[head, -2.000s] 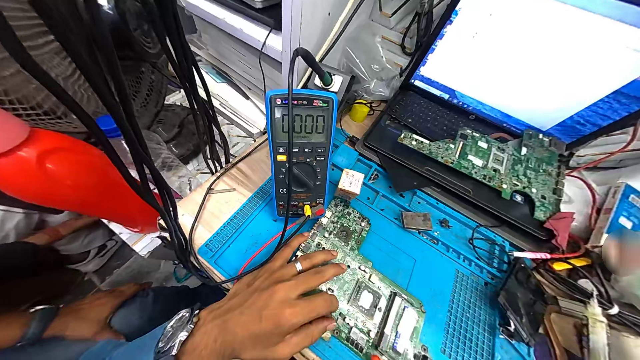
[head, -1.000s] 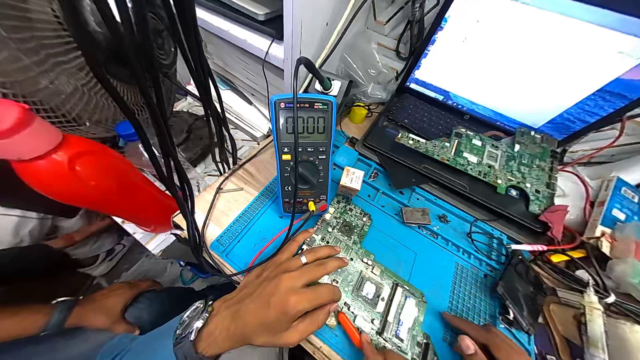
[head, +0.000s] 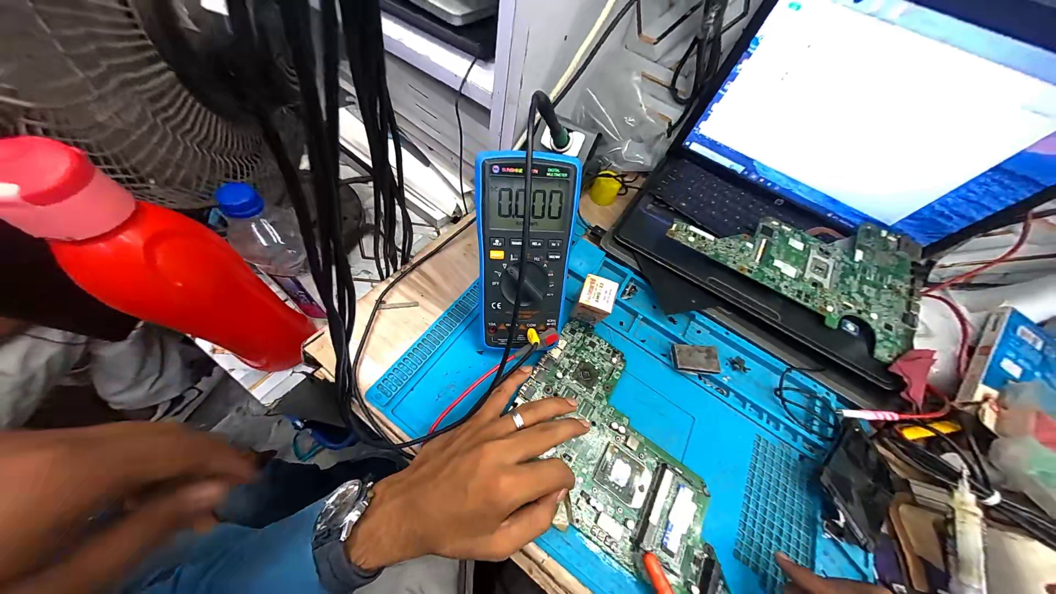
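My left hand (head: 495, 470), with a ring and a wristwatch, lies over the left side of a green laptop motherboard (head: 623, 429), its fingers spread. The board rests on a blue silicone work mat (head: 701, 421). My right hand (head: 813, 575) shows only partly at the bottom edge, over the mat; what it holds is hidden. An orange-red handled tool (head: 656, 569) touches the board's lower part and runs out of view. Above the board, a blue digital multimeter (head: 528, 247) stands with a red and a black lead plugged in, its display showing zeros.
A laptop (head: 718, 256) at the right carries another motherboard (head: 813, 272). A small box (head: 596, 298) and a metal plate (head: 695, 358) sit on the mat. Black cables (head: 326, 206) hang at left, near a red bottle (head: 181, 280). Another person's blurred hands (head: 140, 478) are at left.
My right hand and the orange-red tool have come into view at the bottom since the oldest frame; less of that hand shows now than one second ago. The other person's hands have moved.
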